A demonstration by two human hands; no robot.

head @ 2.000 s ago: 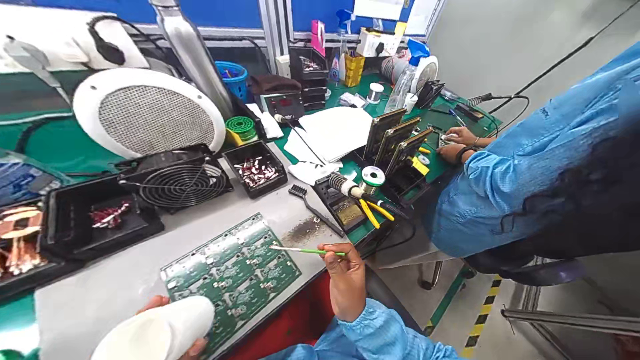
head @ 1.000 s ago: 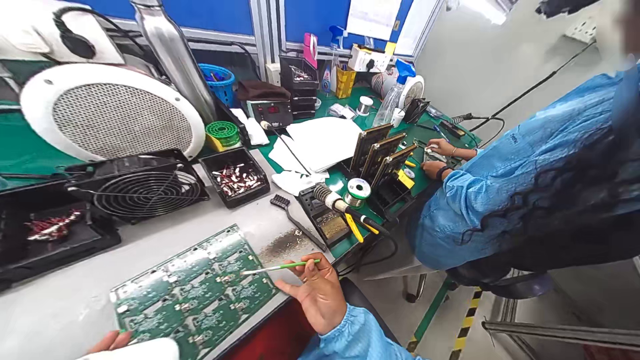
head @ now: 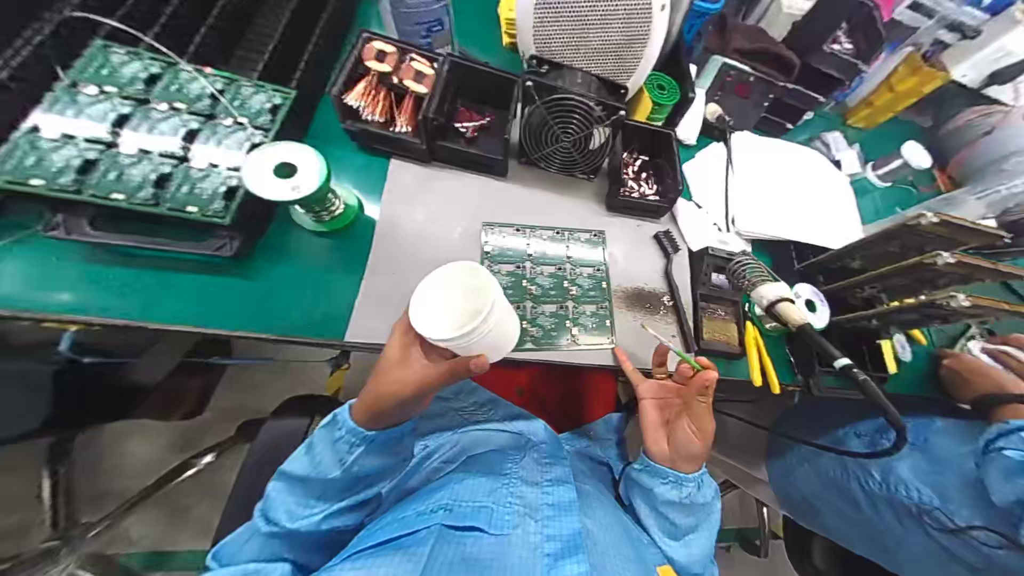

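Note:
My left hand grips a white plastic cup, held over the front left corner of a green circuit board panel. The panel lies flat on a grey mat. A thin green-handled brush sits between the thumb and fingers of my right hand, its pale tip pointing up and left, just off the panel's front right corner. One extended finger of that hand is close to this corner. Right of the panel lie a black anti-static brush and dark crumbs.
Black bins and a round fan line the mat's back. At left stand a solder spool and a rack with a board panel. A soldering iron and yellow-handled pliers are at right, beside a co-worker's hand.
The view has swung left and down. The brush tip has left the board's surface, where it was before. My left hand with the white cup now shows fully at the panel's front left.

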